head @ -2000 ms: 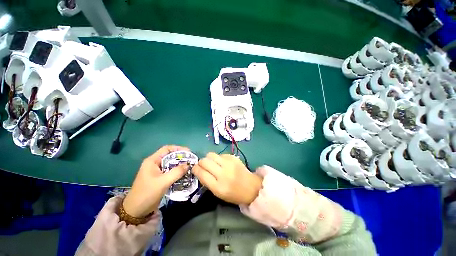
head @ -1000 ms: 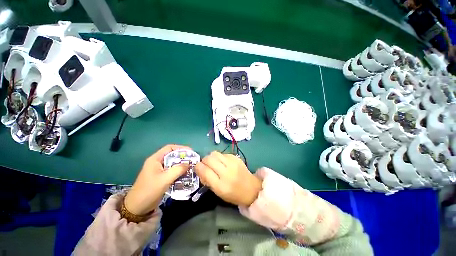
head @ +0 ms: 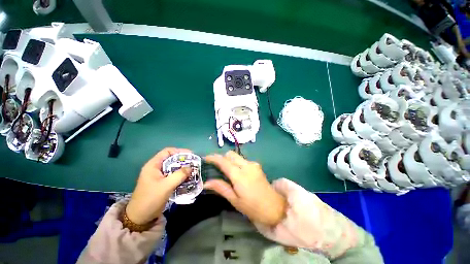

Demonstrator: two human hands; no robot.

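Observation:
My left hand holds a round white base housing with a circuit board inside, open side up, its thumb over the electronics. My right hand is just right of the housing, fingers and thumb apart, with nothing visible in it. A white camera body lies upright on the green mat beyond the hands, its black lens panel at the far end. Thin red and black wires run from its round opening toward my right hand; their ends are hidden.
White cameras with wired housings lie at left, with a black plug beside them. A coil of thin white strands lies right of the body. Rows of white housings stand at right. A white-edged strip crosses behind.
My right hand has opened its fingers and moved slightly away from the housing. My left hand still holds the housing. The whole view has shifted slightly.

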